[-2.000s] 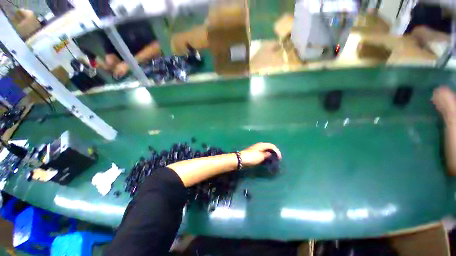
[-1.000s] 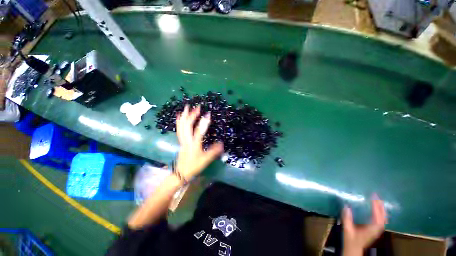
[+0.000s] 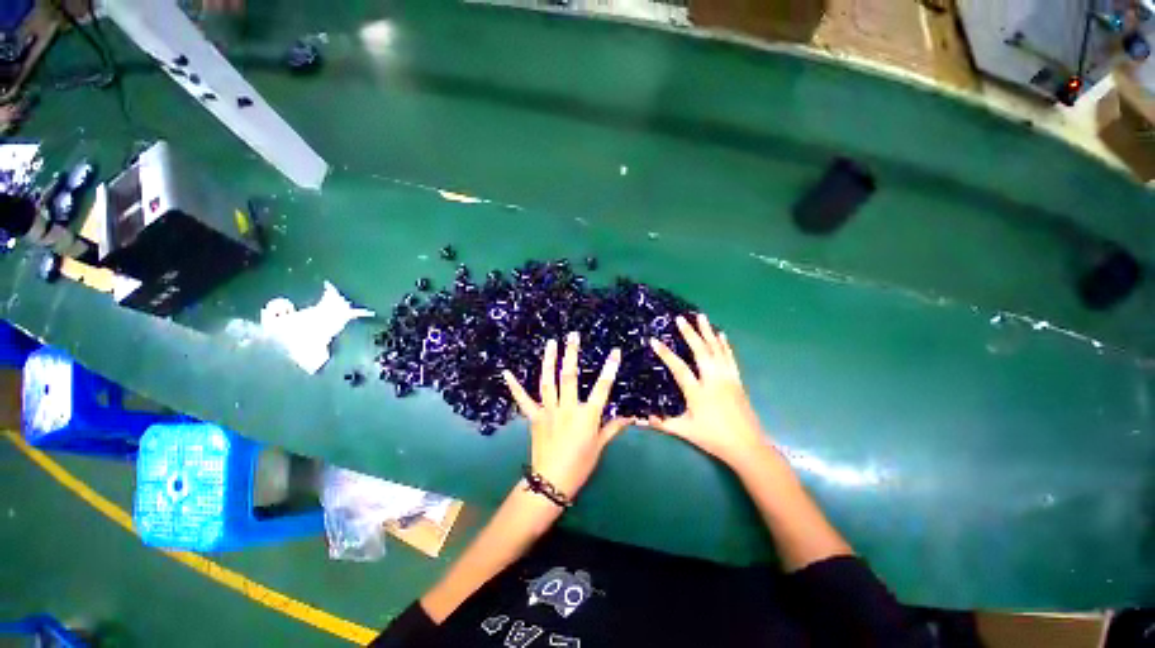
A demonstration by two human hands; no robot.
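A wide pile of glossy black small inserts (image 3: 507, 323) lies on the green bench in front of me. My left hand (image 3: 566, 411), with a dark beaded bracelet at the wrist, rests palm down with spread fingers on the pile's near edge. My right hand (image 3: 712, 395) is also spread, palm down, at the pile's right near edge. The thumbs meet or nearly meet. Neither hand is closed on a piece; what lies under the palms is hidden.
A white scrap (image 3: 310, 325) lies left of the pile, with a black boxy device (image 3: 184, 234) beyond. A white metal upright (image 3: 222, 95) slants at upper left. Black housings (image 3: 833, 196) sit on the conveyor belt. Blue stools (image 3: 196, 485) and a clear plastic bag (image 3: 359, 513) are at lower left.
The housing earlier held in my left hand is no longer in it. My right hand has moved left from the bench's front edge, and both hands are now together at the pile.
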